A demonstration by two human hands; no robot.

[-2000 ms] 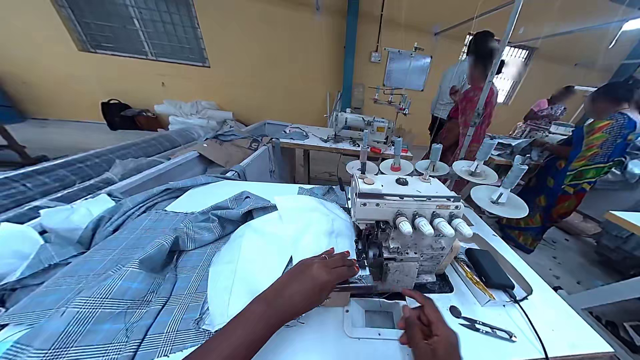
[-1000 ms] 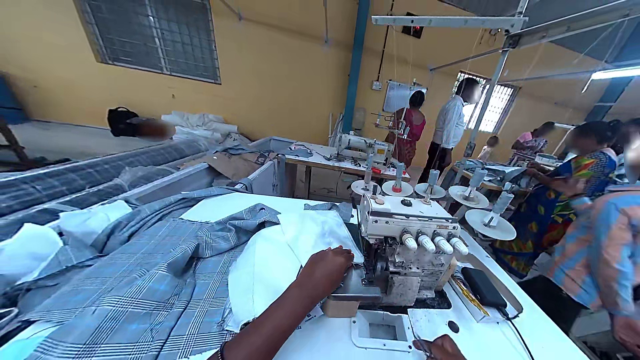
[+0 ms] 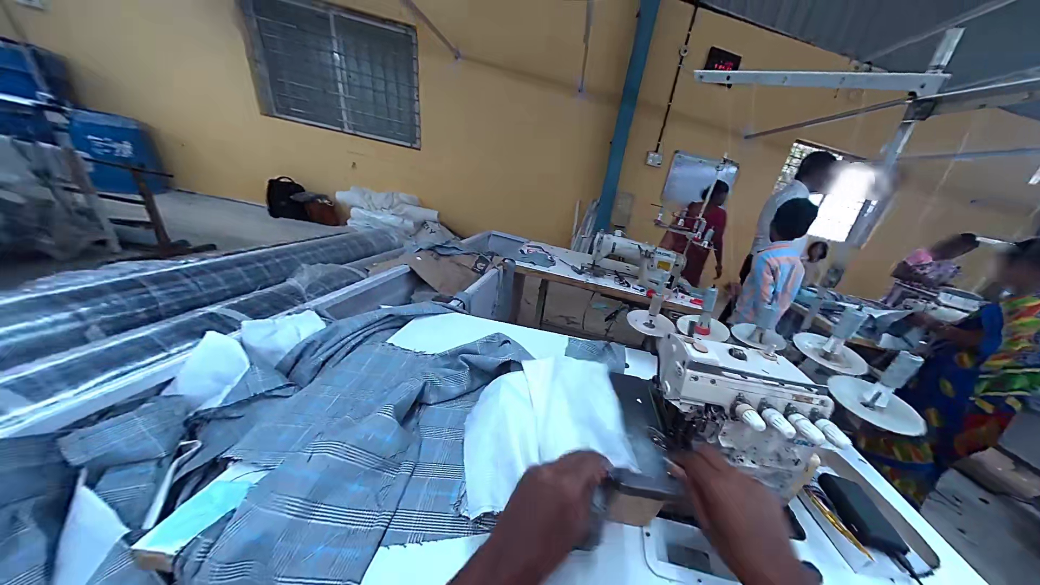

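An overlock sewing machine (image 3: 739, 390) with thread cones behind it stands on the white table. My left hand (image 3: 561, 496) is beside its dark side plate (image 3: 638, 414), at the edge of a white cloth piece (image 3: 544, 414); motion blur hides what its fingers touch. My right hand (image 3: 723, 504) reaches in at the machine's front, near the needle area, its fingertips partly hidden and its grip unclear. Grey checked fabric (image 3: 341, 455) lies spread over the table to the left, partly under the white piece.
A black box-like device (image 3: 865, 512) with a cable lies right of the machine. Plastic-wrapped fabric rolls (image 3: 179, 301) stretch along the left. Another sewing machine (image 3: 638, 258) stands on a table behind. Several people are at the back and right.
My right hand has moved up from the lower table area to the machine's front. The dark plate beside the machine is now more exposed. A person in a striped shirt now stands further back.
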